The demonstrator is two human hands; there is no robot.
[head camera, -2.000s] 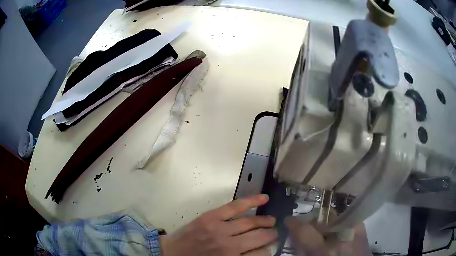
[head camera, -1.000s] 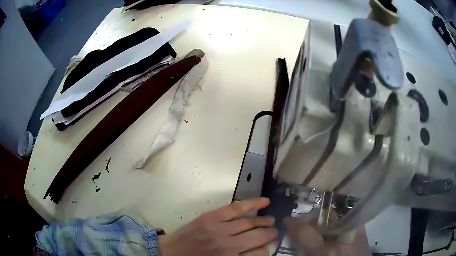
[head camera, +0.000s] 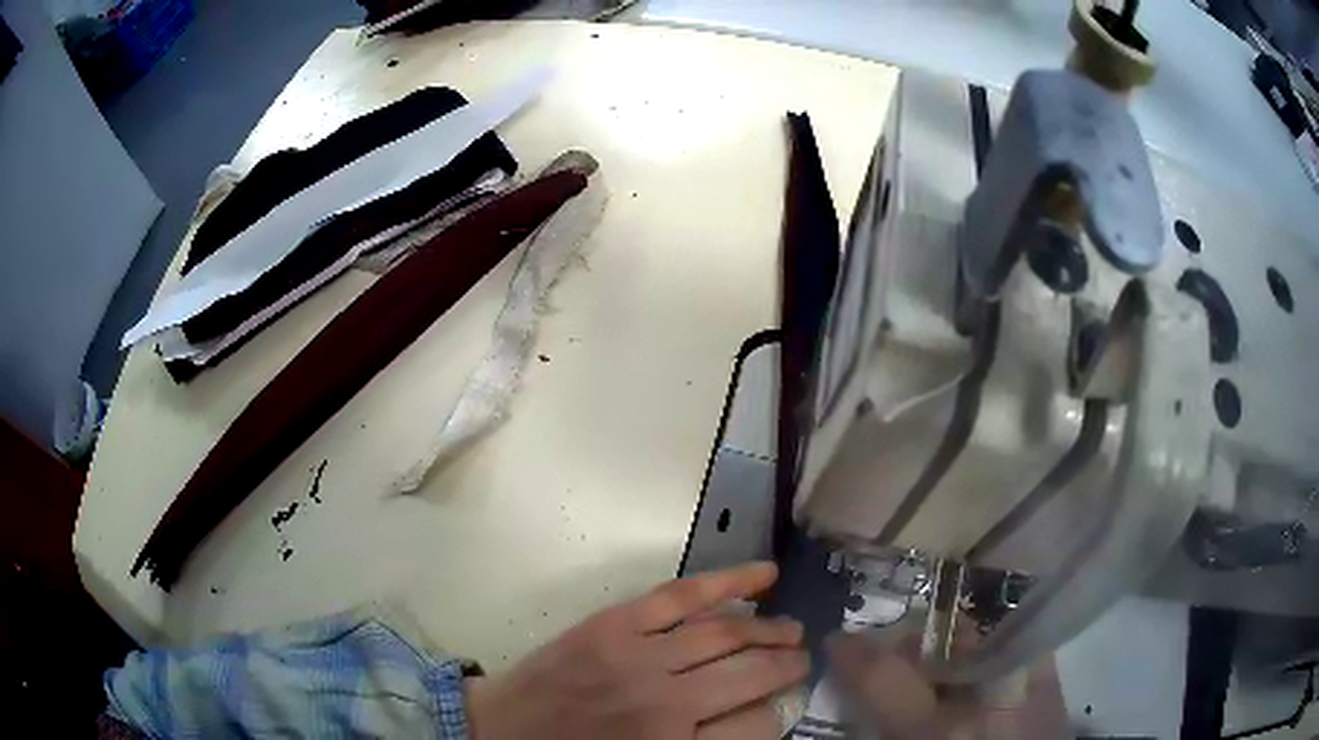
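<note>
A dark strip with a maroon edge (head camera: 810, 246) runs along the left side of the off-white sewing machine head (head camera: 940, 419), its tapered end pointing away from me. My left hand (head camera: 651, 658) lies flat, fingers spread, its fingertips on the near part of the strip. My right hand (head camera: 926, 694) is blurred and partly hidden under the machine head, at the strip's right side; its grip is not visible. The presser foot area (head camera: 926, 578) shows as shiny metal beside the strip. The silver bed plate (head camera: 731, 506) lies left of the strip.
Maroon cut pieces (head camera: 347, 354) lie left on the cream table (head camera: 622, 289). A crumpled pale scrap (head camera: 499, 362) lies beside them. Farther left are black cut pieces (head camera: 326, 159) with a white strip (head camera: 289, 239) on top. A dark bundle (head camera: 449, 12) lies at the far edge.
The dark strip has moved away from me, and more of its tapered end shows beyond the bed plate. Both hands stay in nearly the same place.
</note>
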